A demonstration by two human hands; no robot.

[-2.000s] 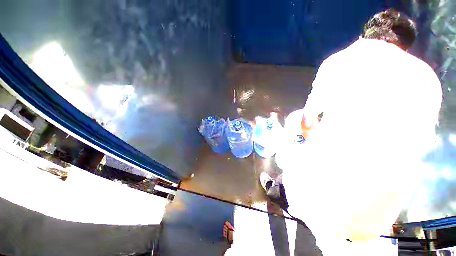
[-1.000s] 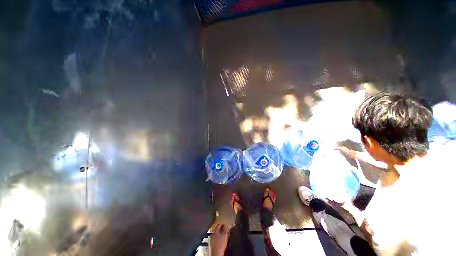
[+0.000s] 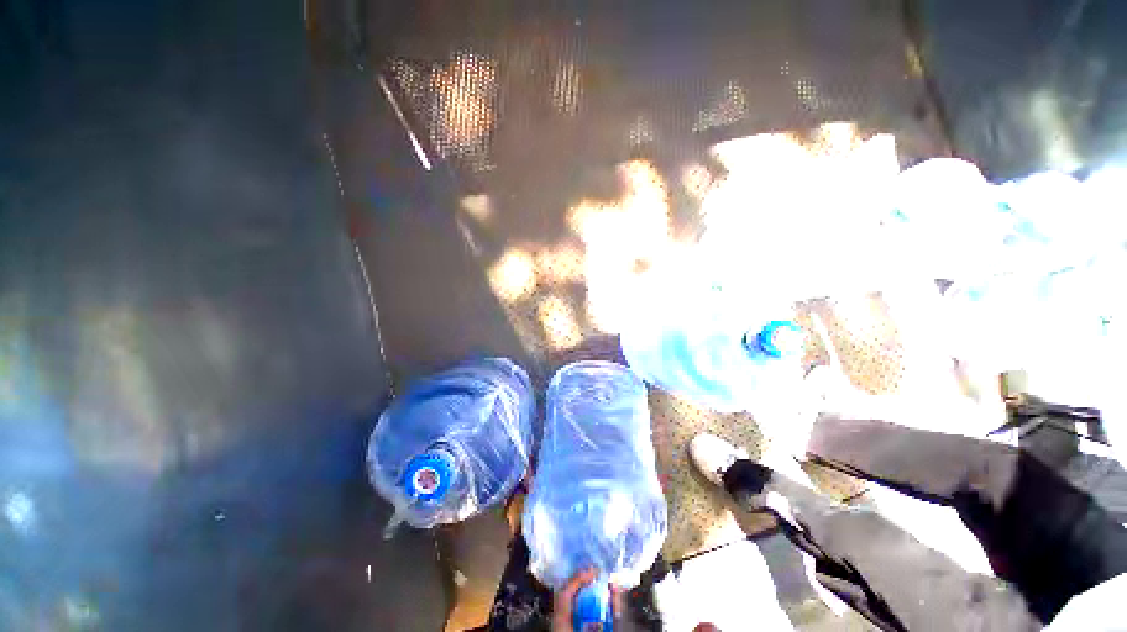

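A blue, plastic-wrapped water bottle (image 3: 596, 463) tilts towards me at the lower middle, its capped neck nearest. A hand, which looks like my left hand (image 3: 581, 601), is closed around the neck by the blue cap, cut off by the bottom edge. A speck of skin at the bottom edge, right of it, may be my right hand (image 3: 704, 627); its grip cannot be seen. A second wrapped bottle (image 3: 464, 426) stands close to the left. A third bottle (image 3: 692, 352) with a blue cap is to the right, partly washed out by glare.
Another person's legs (image 3: 853, 531) and a light shoe (image 3: 713, 457) are at the lower right. More bottles (image 3: 1051, 222) show in glare at the right. A dark wall (image 3: 161, 247) runs along the left. Sunlight patches cover the textured metal floor (image 3: 544, 99).
The view has moved closer to the bottles. The middle bottle, upright before, now tilts towards me with a hand on its neck. The other person's head has left the picture.
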